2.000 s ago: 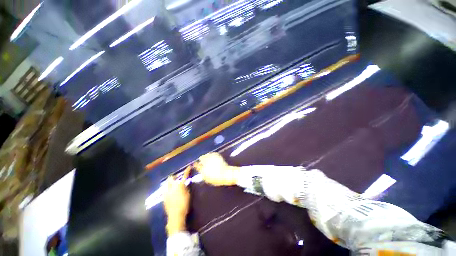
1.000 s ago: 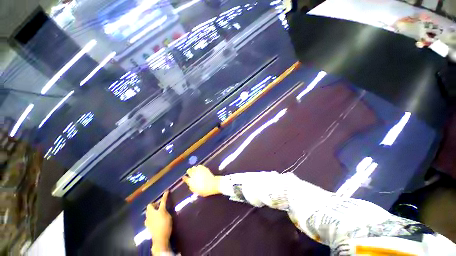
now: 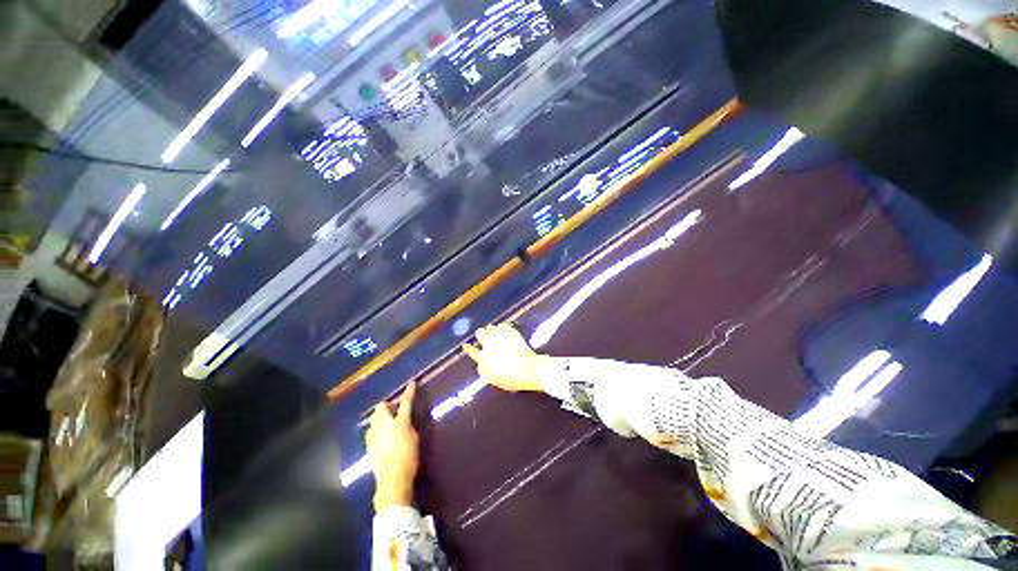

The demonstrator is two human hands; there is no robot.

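Observation:
A dark maroon cloth panel (image 3: pixel 670 301) lies on the blue-looking base sheet (image 3: pixel 949 335) under glossy plastic. A clear bluish top sheet (image 3: pixel 447 212) rises behind it with lamp reflections. A straight orange-brown strip (image 3: pixel 447 316) runs beside the panel's far edge. My left hand (image 3: pixel 394 446) touches the panel's far edge at its left end, index finger extended. My right hand (image 3: pixel 507 357) rests on the same edge further right, fingertips down, just below a small pale round spot (image 3: pixel 461 327). Neither hand visibly grips anything.
Black table surface shows at the upper right (image 3: pixel 860 89) and lower left (image 3: pixel 268 480). A white sheet (image 3: pixel 162 502) lies at the lower left. Plastic-wrapped brown bundles (image 3: pixel 106 390) are at the left. A white rail (image 3: pixel 290 301) and coloured buttons (image 3: pixel 391 78) show behind the clear sheet.
The camera view has shifted and turned. My right hand has moved slightly right along the panel edge from my left hand since the earliest frame. Both hands stay at that edge.

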